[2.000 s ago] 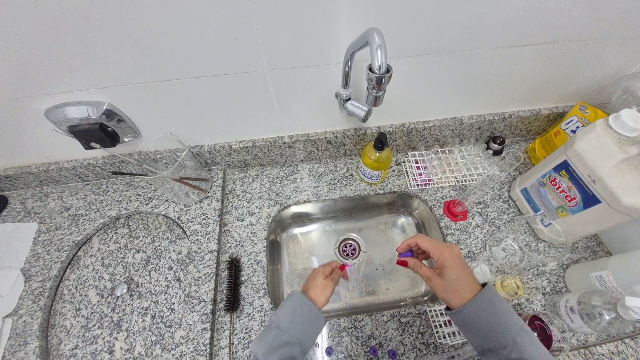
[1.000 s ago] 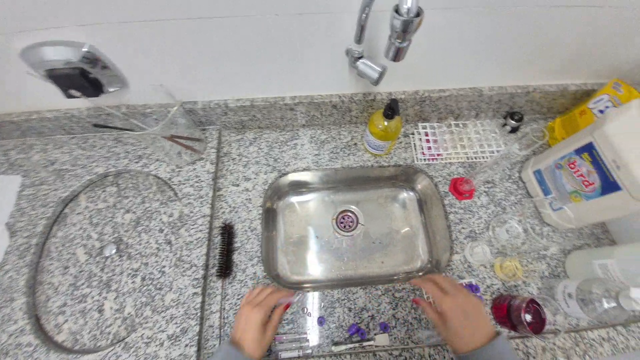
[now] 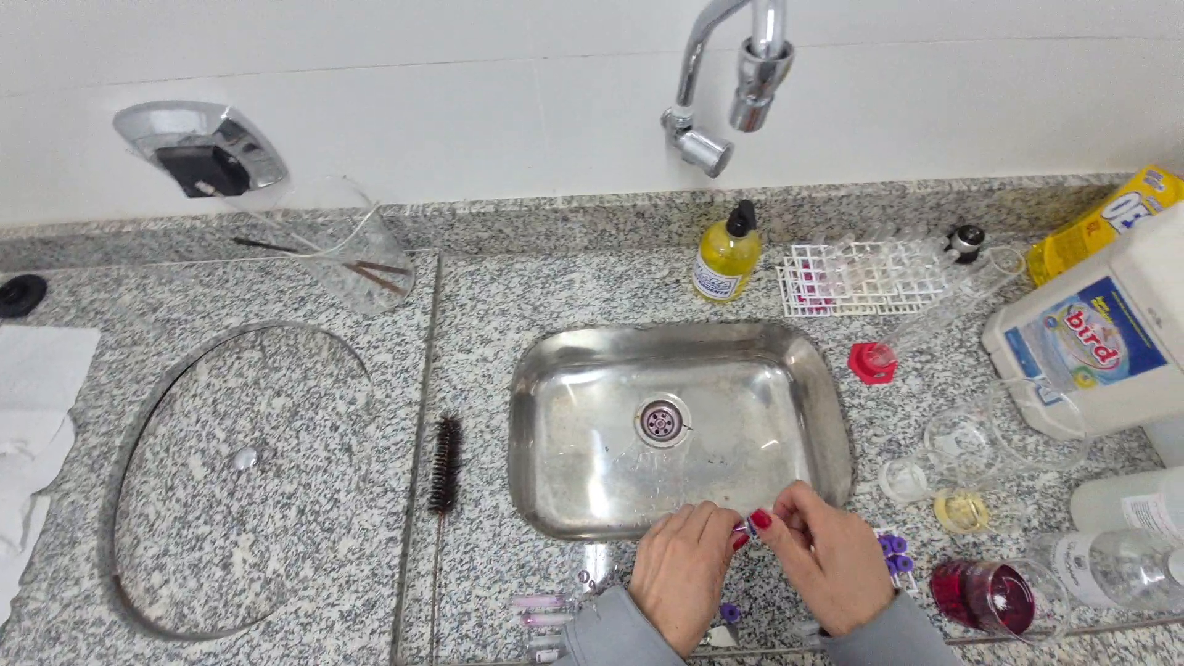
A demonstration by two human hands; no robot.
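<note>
My left hand [image 3: 686, 566] and my right hand [image 3: 825, 555] meet at the front right edge of the stainless steel sink [image 3: 592, 444]. Between their fingertips is a small purple-capped piece, probably a tube, mostly hidden by the fingers. Below, on the granite counter, lie a loose purple cap [image 3: 730, 612] and, left of my left hand, several tubes with pink residue [image 3: 546, 618]. More purple-capped tubes [image 3: 894, 553] stand in a white rack right of my right hand.
A chrome faucet [image 3: 760, 83] hangs above the sink. Behind are a yellow soap bottle [image 3: 727, 254] and a white tube rack [image 3: 869, 277]. To the right stand a white jug [image 3: 1091, 333], glassware and a beaker of dark red liquid [image 3: 980, 597]. A bottle brush [image 3: 445, 467] lies left.
Two seconds ago my hands were apart over the sink; one second ago they were apart at its front edge. Now they are together, with a small purple-capped piece between the fingers.
</note>
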